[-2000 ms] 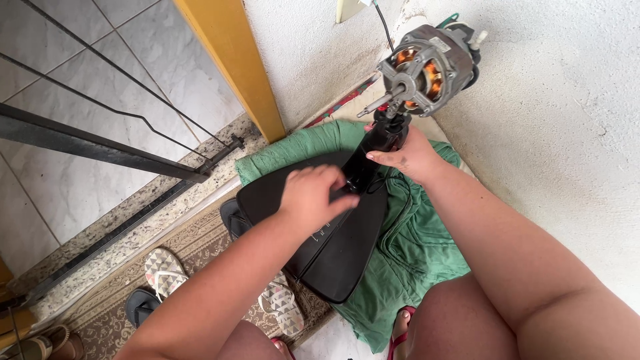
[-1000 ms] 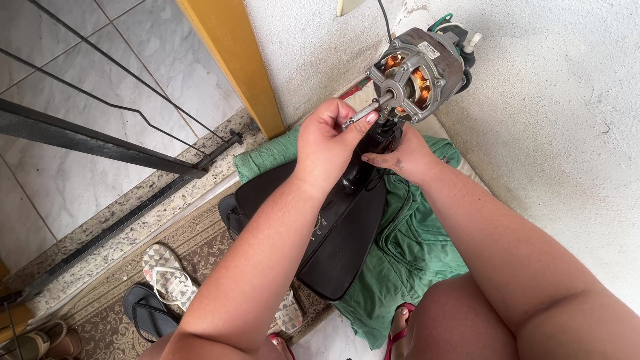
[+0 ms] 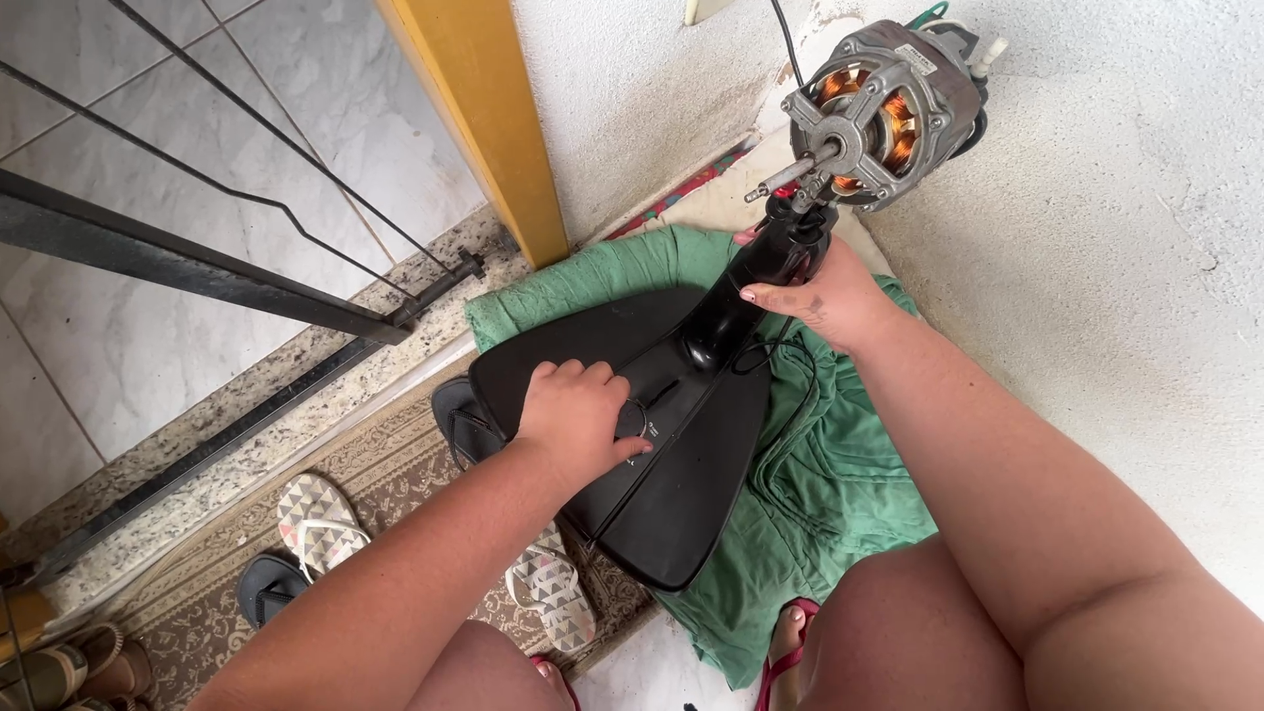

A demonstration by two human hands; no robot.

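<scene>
A black fan stand, its base tilted on green cloth, bears an exposed electric motor with copper windings and a bare metal shaft. My right hand is wrapped around the black neck, just below the motor. My left hand is on the base, with fingers curled and thumb at the round control knob; the fingers hide part of the knob. A black cord loops beside the neck over the cloth.
Green cloth lies bunched under the base, against a rough white wall. To the left are a yellow door frame, a black metal gate, a granite sill and a patterned rug with several flip-flops.
My left hand has let go of the motor shaft, which it held one second ago, and moved down to the knob on the base. My right hand has stayed on the neck.
</scene>
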